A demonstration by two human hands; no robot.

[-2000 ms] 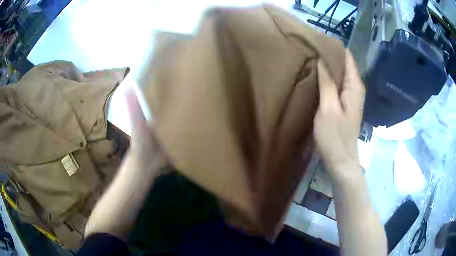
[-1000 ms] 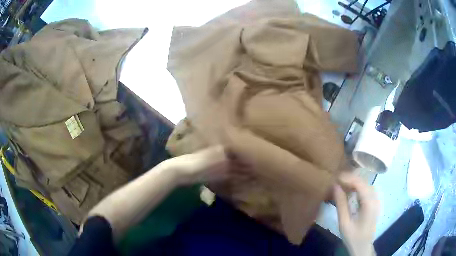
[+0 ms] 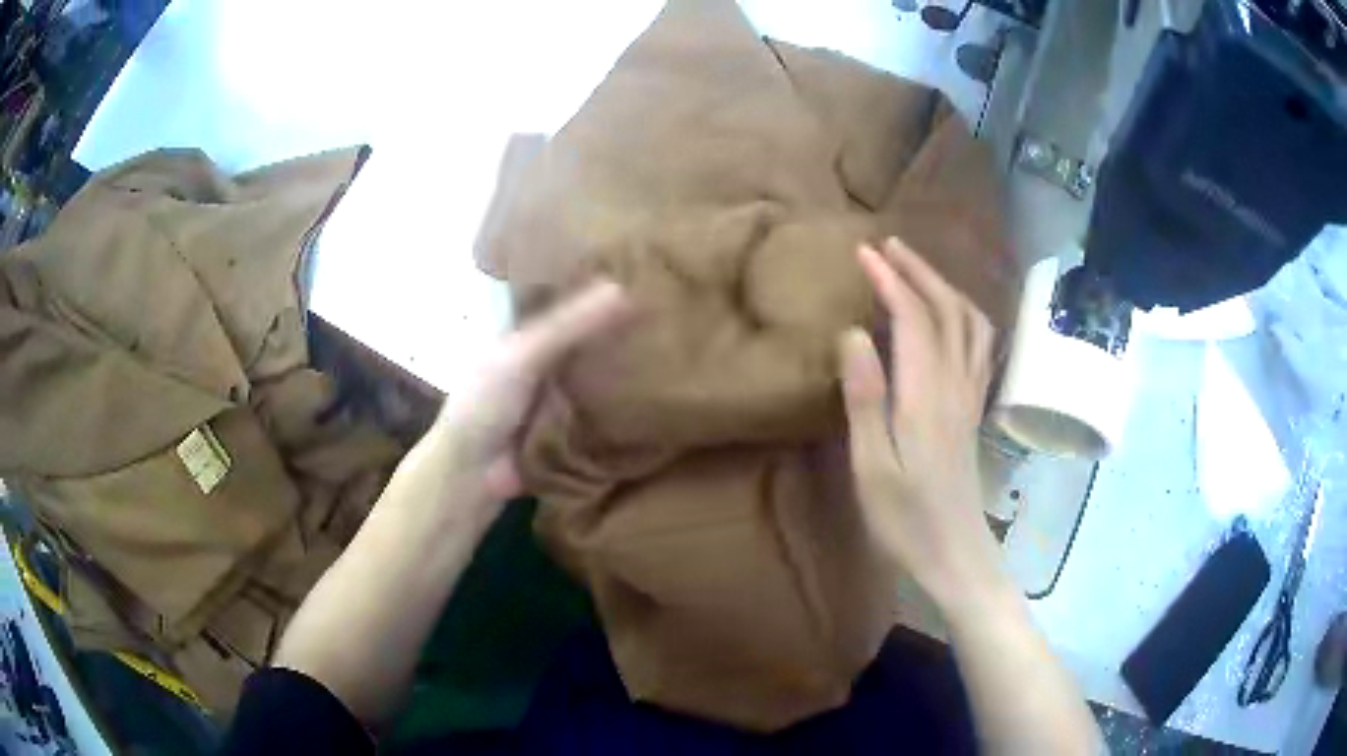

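Note:
A brown jacket (image 3: 709, 547) lies bunched across the front edge of the white table and over my lap. My left hand (image 3: 517, 384) is at its left side, thumb and fingers apart, slightly blurred. My right hand (image 3: 923, 399) rests on its right side with the fingers spread a little. Neither hand visibly grips the cloth. The part of the cloth under my left fingers is hidden.
The dark sewing machine head (image 3: 1219, 170) stands at the right above the cream cylinder bed (image 3: 1056, 399). White pads (image 3: 1241, 443), a smartphone (image 3: 1197, 623) and scissors (image 3: 1273, 635) lie at the right. A heap of brown garments (image 3: 133, 340) with a cream label is at the left.
The jacket has been lowered from in front of me and turned, and now lies bunched. My left hand has moved left and up; my right hand has moved up onto the cloth.

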